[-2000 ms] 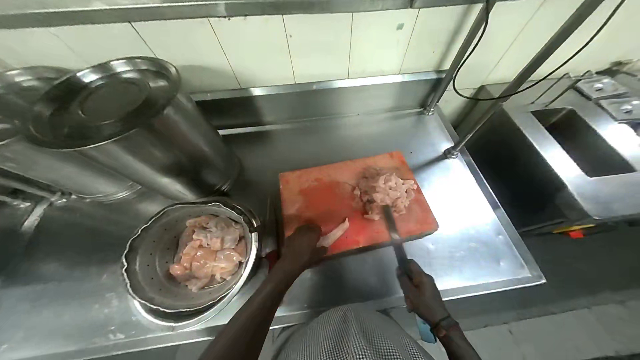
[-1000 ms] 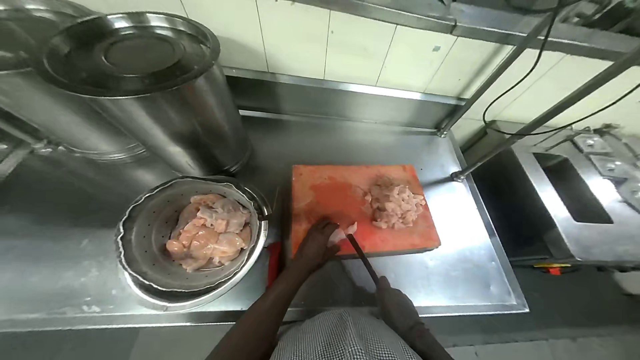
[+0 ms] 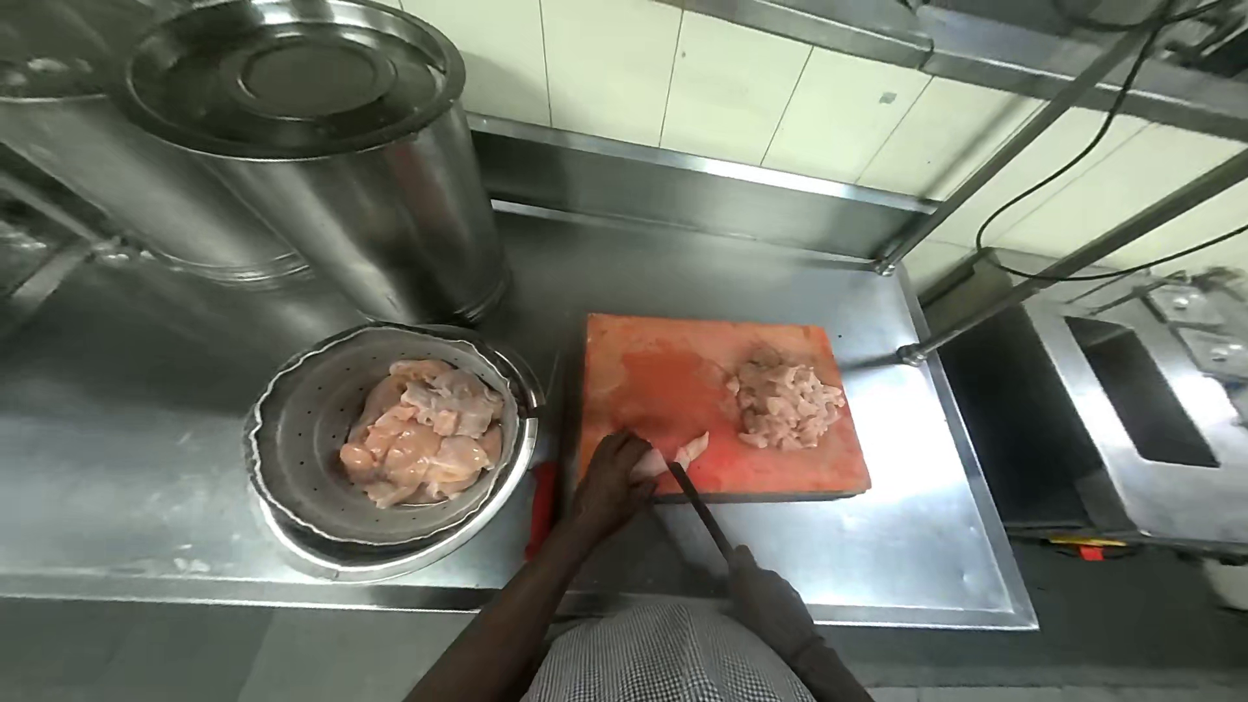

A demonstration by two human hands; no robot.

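Note:
On an orange-red cutting board (image 3: 653, 390), my left hand (image 3: 616, 478) holds a strip of raw meat (image 3: 650, 465) against the board's near edge. My right hand (image 3: 767, 595) grips a knife (image 3: 704, 511), its blade tip at the right end of that strip. A separate slice of meat (image 3: 692, 449) lies just beyond the blade. At the board's right side rests a heap of cut raw meat pieces (image 3: 788, 402). Left of the board, larger raw meat pieces (image 3: 425, 434) fill part of a perforated metal colander (image 3: 302, 458), which sits in a steel bowl (image 3: 390, 567).
A tall lidded steel container (image 3: 390, 214) stands behind the colander, another beside it. A red-handled tool (image 3: 543, 509) lies between bowl and board. Shelf posts (image 3: 1033, 283) rise at the right of the steel table (image 3: 682, 253), with a black cable hanging there and a steel unit (image 3: 1150, 419) beyond.
The knife has moved from the edge of the cut heap to the meat strip at my left hand. A slice now lies apart from the held piece. The view has shifted.

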